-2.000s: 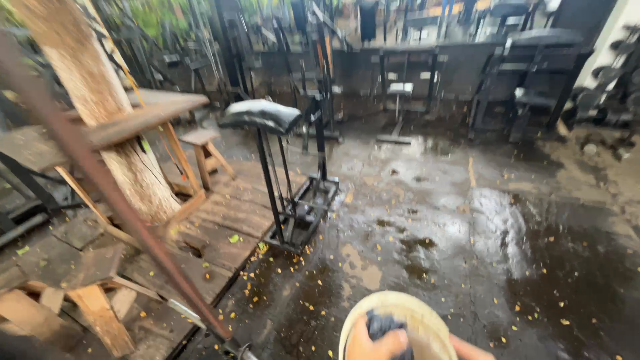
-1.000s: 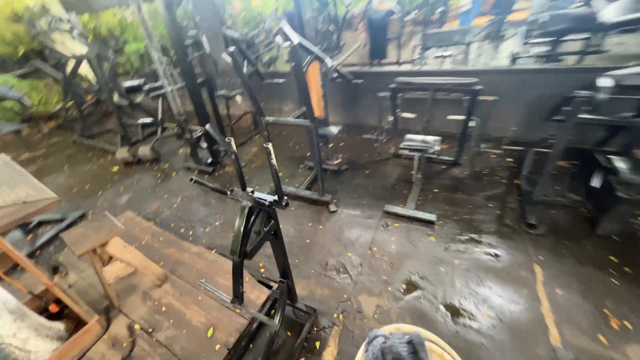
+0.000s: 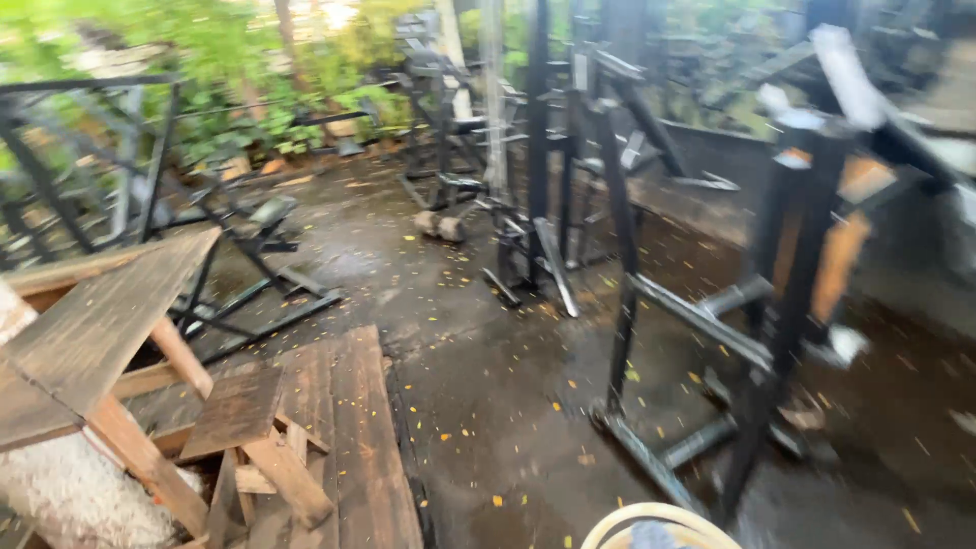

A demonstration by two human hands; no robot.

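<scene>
The rim of a cream-coloured round container (image 3: pixel 648 512) shows at the bottom edge, right of centre, with a bit of grey-blue cloth (image 3: pixel 650 535) inside it. Neither my left hand nor my right hand is visible, so what each one holds or touches is hidden. Just above and to the right of the container stands a black metal gym machine frame (image 3: pixel 698 328), its foot resting on the wet floor.
To the left are a wooden table (image 3: pixel 114 313), a wooden stool (image 3: pixel 236 408) and a plank platform (image 3: pixel 366 442). Further gym machines (image 3: pixel 537 152) stand ahead. Fallen leaves dot the wet dark floor (image 3: pixel 473 366). Green plants (image 3: pixel 252 114) line the back left.
The view has swung left, bringing the table and plants in. Two seconds ago, hands were at the round container with the grey-blue item; they are now out of view.
</scene>
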